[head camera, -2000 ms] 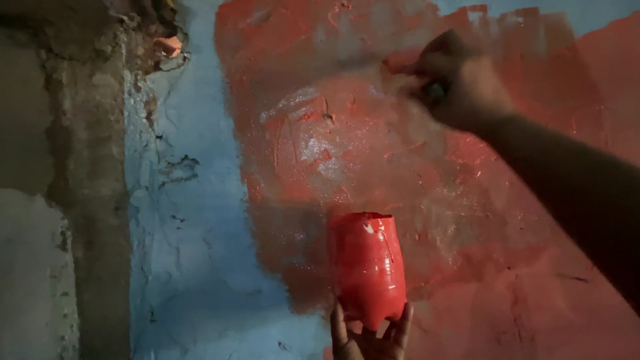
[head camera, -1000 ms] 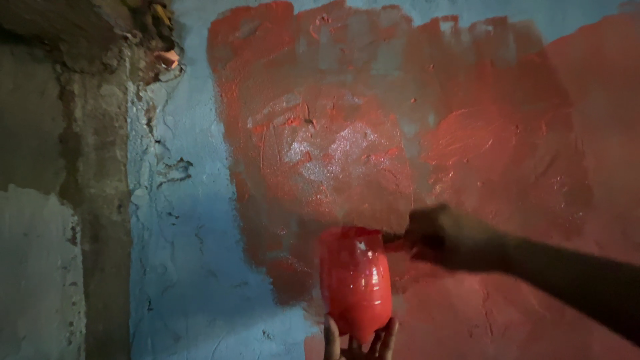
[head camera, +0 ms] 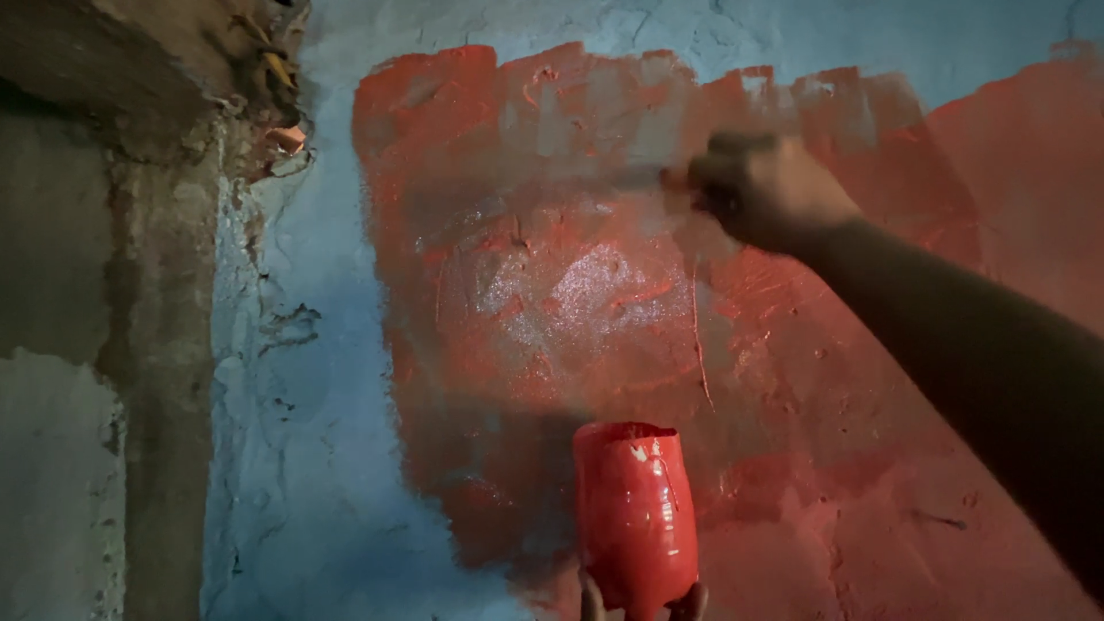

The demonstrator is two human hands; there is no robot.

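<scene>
My left hand point(head camera: 642, 604) supports a cut-off plastic bottle point(head camera: 636, 517) from below, its fingertips showing at both sides of the base. The bottle is coated in red paint and stands upright, open at the top. Up and to the right of it, my right hand point(head camera: 763, 185) is closed on a small tool, probably a paintbrush, at the wall point(head camera: 552, 345). Motion blur and the hand hide most of the tool. Wet red paint, streaky and shiny in the middle, covers a wide patch of the blue wall. A thin drip runs down below my right hand.
Bare blue wall point(head camera: 302, 448) borders the red patch on the left and along the top. Farther left stand a rough concrete column point(head camera: 168, 388) and a broken, crumbling corner point(head camera: 280, 142) under an overhang. A small nail-like piece point(head camera: 940, 520) shows on the wall at lower right.
A second ago my right hand was low, beside the bottle's rim; now it is high on the painted patch. My left hand still holds the bottle. A thin drip now shows on the wall.
</scene>
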